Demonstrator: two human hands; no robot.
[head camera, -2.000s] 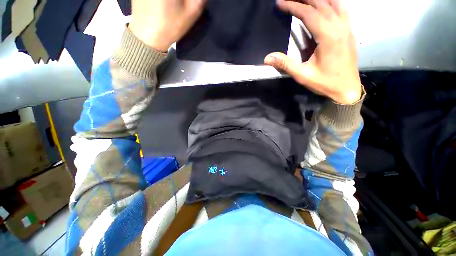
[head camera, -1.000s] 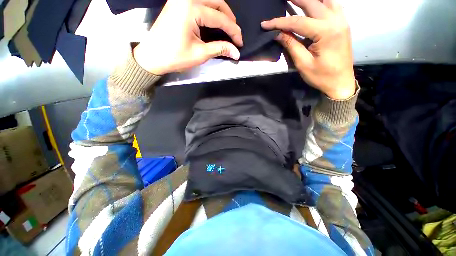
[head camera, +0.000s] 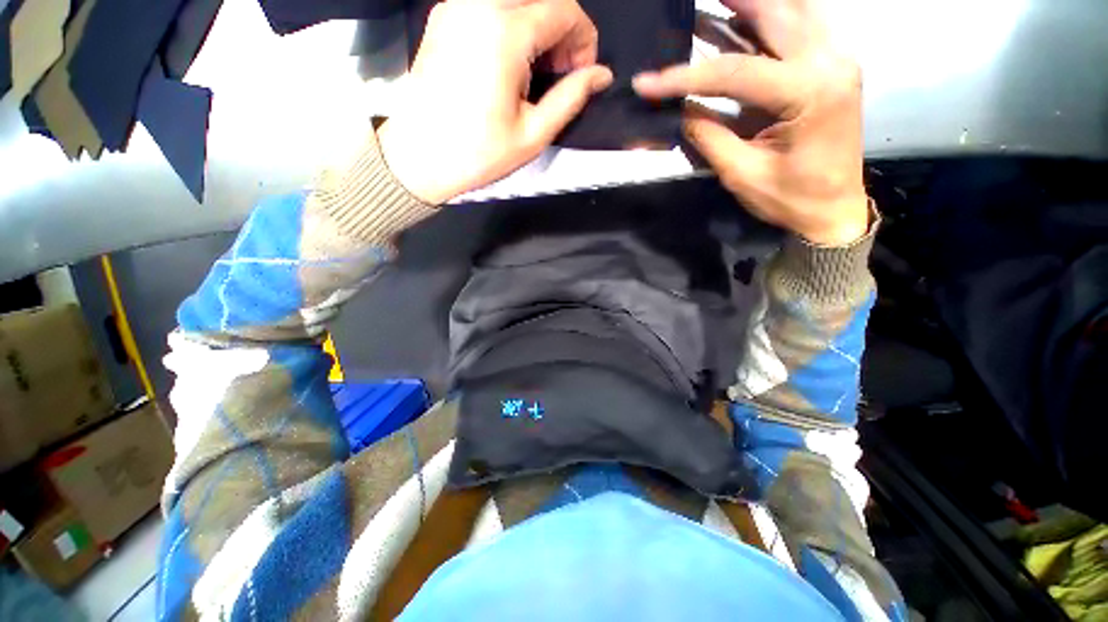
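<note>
A dark cut panel (head camera: 638, 116) lies at the near edge of the pale table, over a white sheet or light strip (head camera: 535, 174). Its far end is cut off by the top of the picture. My left hand (head camera: 486, 97) rests on the panel's left part, thumb and curled fingers close together; whether it pinches the panel is hidden. My right hand (head camera: 790, 134) is at the panel's right edge, index finger stretched over the panel and thumb near its lower right corner, finger and thumb apart.
Angular dark pieces (head camera: 109, 73) and a tan piece (head camera: 55, 103) lie on the table (head camera: 280, 134) at left. Cardboard boxes (head camera: 109, 480) and a blue bin (head camera: 379, 411) are below at left. Dark material (head camera: 1021, 304) is at right.
Both hands have come in over the panel from its sides. Since a second ago my left hand has shifted right and up, its thumb nearer my right index finger. The angular pieces sit slightly further left.
</note>
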